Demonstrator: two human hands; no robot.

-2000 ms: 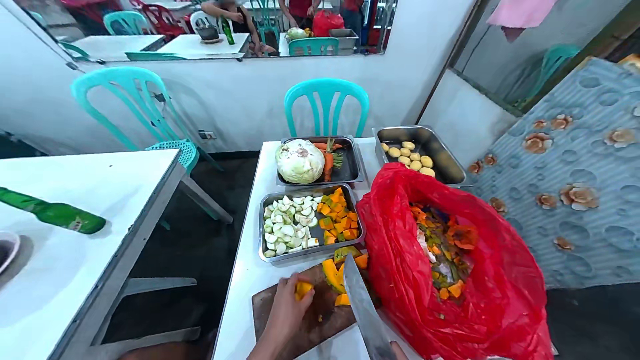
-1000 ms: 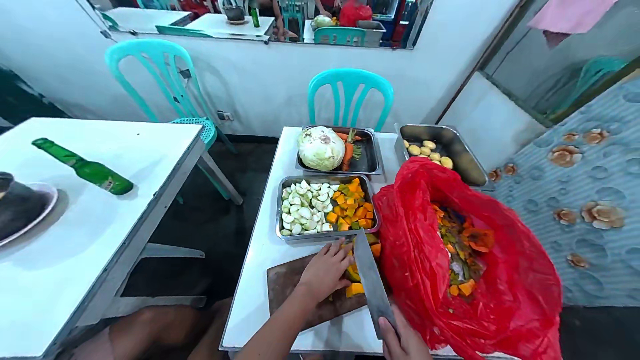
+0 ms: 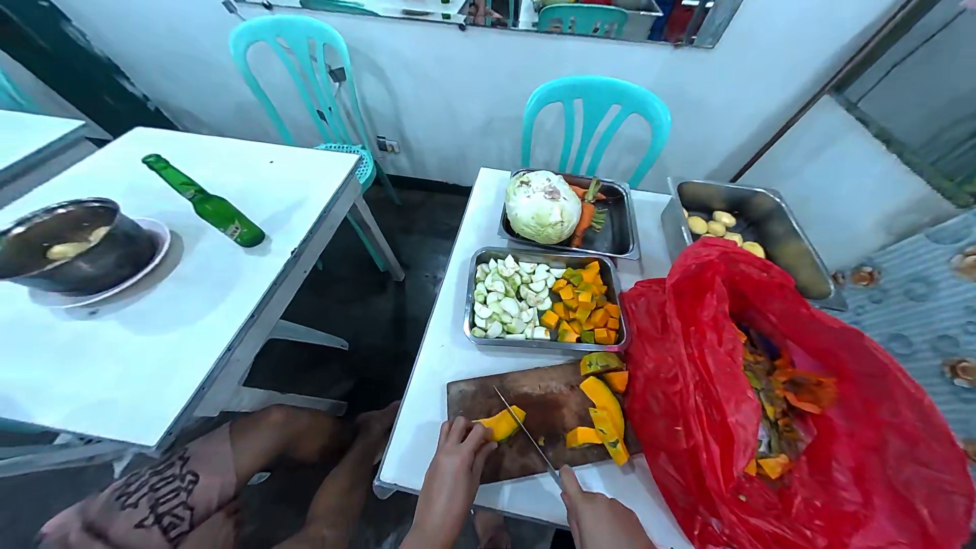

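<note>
On a wooden cutting board point(image 3: 534, 398), my left hand point(image 3: 460, 457) holds a piece of orange squash point(image 3: 503, 424) at its left end. My right hand point(image 3: 598, 511) grips a kitchen knife point(image 3: 537, 442), its edge at the right part of that piece. More squash pieces point(image 3: 602, 404) lie on the board's right side. Just behind the board, a metal tray point(image 3: 467, 305) holds pale cut vegetable chunks point(image 3: 511, 301) on the left and squash cubes point(image 3: 583, 305) on the right. Behind it, another tray point(image 3: 631, 229) has a cabbage point(image 3: 543, 207) and carrots point(image 3: 584, 217).
A red plastic bag point(image 3: 679, 343) with peelings stands at the right, near a deep metal pan point(image 3: 797, 244) of peeled potatoes. A second table point(image 3: 175, 320) at the left bears a green bottle point(image 3: 213, 206) and a pot point(image 3: 69, 248). A person's bare legs point(image 3: 320, 457) are between the tables.
The knife has moved from the squash at the board's right side to the piece at its left, under my left hand. The view has shifted.
</note>
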